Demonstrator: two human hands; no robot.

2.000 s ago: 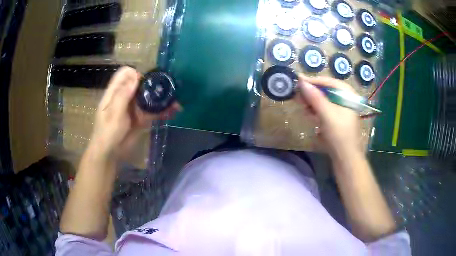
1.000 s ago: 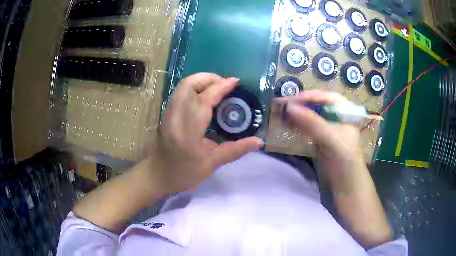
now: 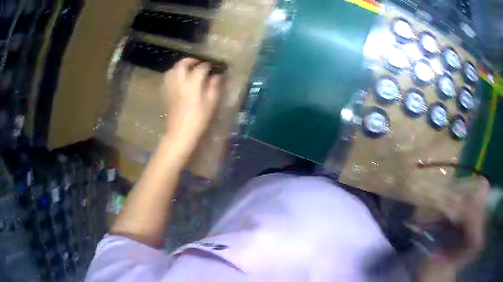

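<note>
My left hand reaches over the left blister tray. Its fingertips are at the right end of the nearest black row of speakers; whether they grip one is hidden. My right hand is heavily blurred at the lower right, beyond the near edge of the right blister tray. A dark shape shows by its fingers, but I cannot tell what it is. The right tray holds speakers lying flat, pale magnets up. A thin dark red lead crosses above my right hand.
The green mat lies between the two trays, with yellow tape at the right and red and yellow tape at the top. Brown cardboard lies at the left. Dark, blurred layered piles stand at the lower left.
My left hand has left the speaker it held over the mat and moved to the left tray's row. My right hand has moved down and right. The view has shifted, and both trays appear further right.
</note>
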